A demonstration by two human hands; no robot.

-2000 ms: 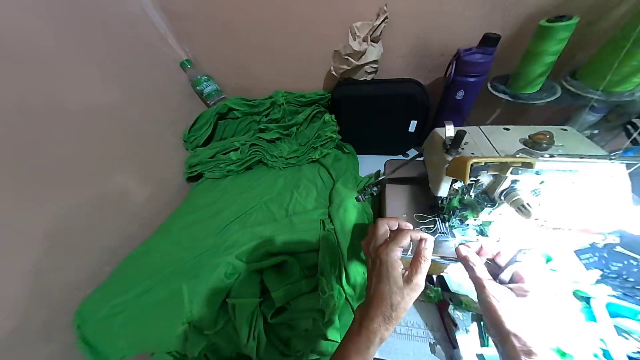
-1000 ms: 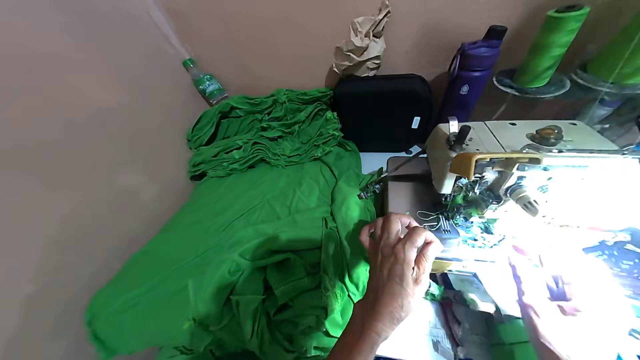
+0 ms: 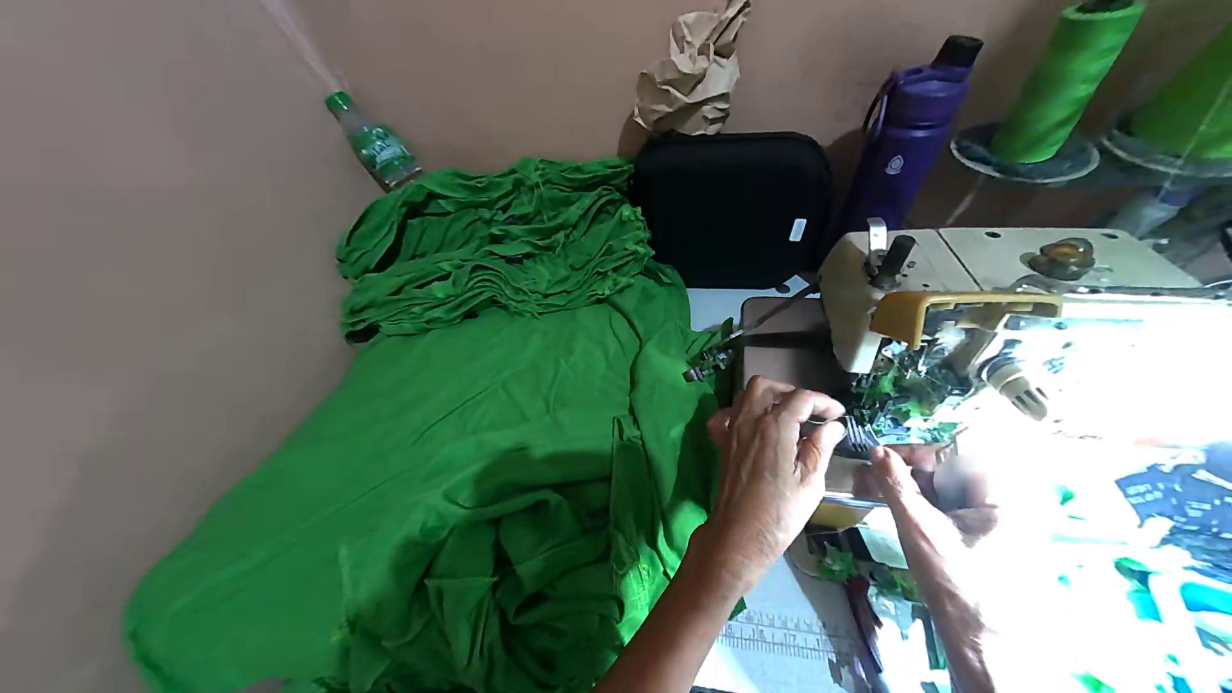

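Observation:
Below the needle area of an overlock sewing machine (image 3: 1001, 265), my left hand (image 3: 775, 462) pinches a thin wire-like piece between thumb and forefinger. Several thin metal prongs (image 3: 859, 435) lie between my two hands. My right hand (image 3: 929, 500) is beside them, its thumb at their lower end; glare and blur hide its fingers, so what it holds cannot be made out. Green thread and lint (image 3: 910, 390) cover the machine's opened front above the hands. Green fabric (image 3: 462, 414) is heaped to the left of my left hand.
Behind the fabric stand a black zip case (image 3: 731, 207), crumpled brown paper (image 3: 693, 72) and a purple bottle (image 3: 905, 140). A green-capped bottle (image 3: 380, 149) is at the wall. Green thread cones (image 3: 1068, 82) rise behind the machine. A printed ruler scale (image 3: 784, 635) marks the table's front.
My right hand has come back left from the bright area to beside my left hand. My left hand has lifted slightly, and the wire-like piece now shows at its fingertips.

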